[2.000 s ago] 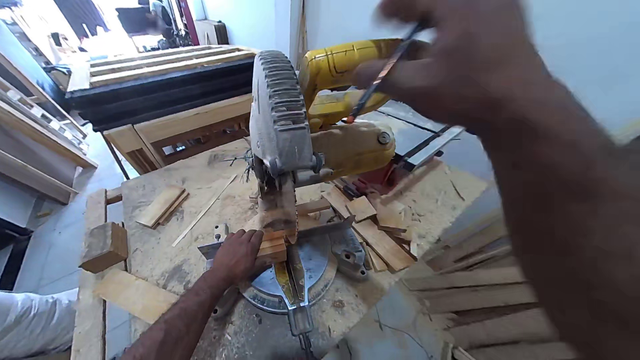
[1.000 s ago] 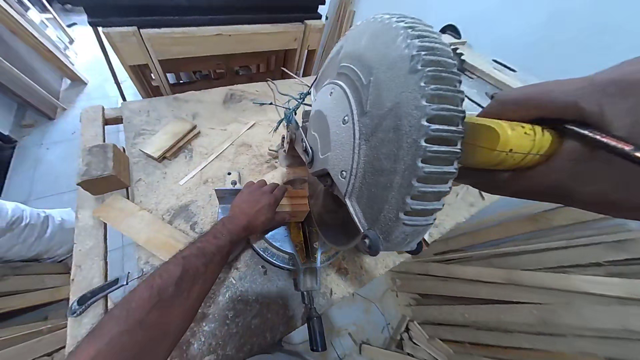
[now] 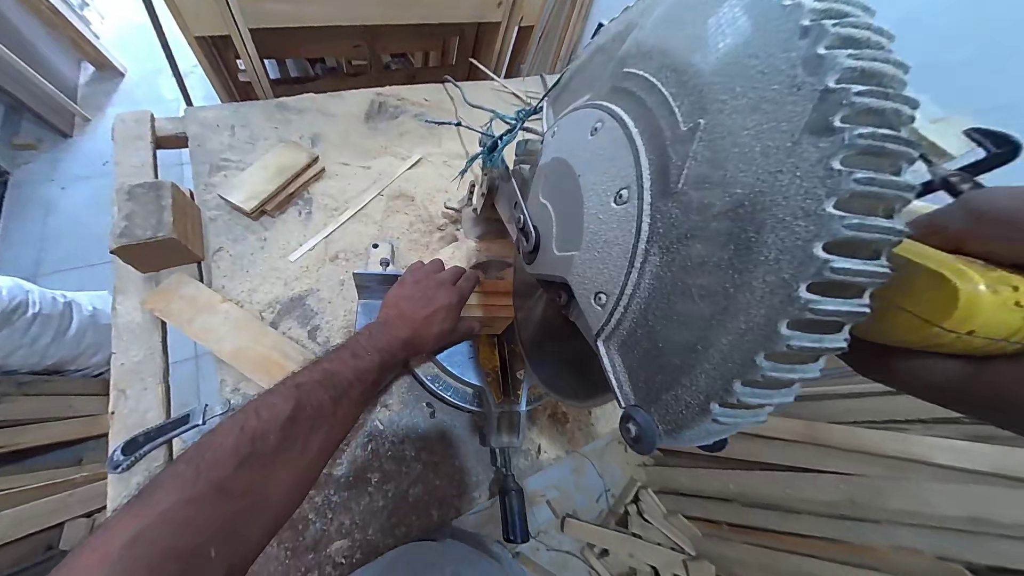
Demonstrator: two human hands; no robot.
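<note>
A miter saw with a grey metal blade guard [image 3: 704,200] fills the right of the view, its head lowered and its round blade [image 3: 556,344] beside small stacked wood pieces [image 3: 492,304]. My left hand [image 3: 430,308] presses on these pieces at the saw's fence [image 3: 370,288], its fingers just left of the blade. At the right edge my right hand [image 3: 972,228] is wrapped around the yellow saw handle [image 3: 952,300] and is partly cut off by the frame. The saw's round metal base [image 3: 452,376] lies below, with a black-handled knob [image 3: 514,504] in front.
On the dusty workbench [image 3: 384,128] lie thin wood offcuts [image 3: 272,180], a narrow strip [image 3: 356,210], a flat board [image 3: 228,328], a wood block [image 3: 158,226] and a utility knife [image 3: 156,438]. Long timber strips [image 3: 832,496] lie at lower right. Blue strands [image 3: 500,136] hang behind the blade.
My right hand, raised above the saw two seconds ago with a pencil-like tool, has come onto the handle, and the saw head has come down. My left hand stays on the wood.
</note>
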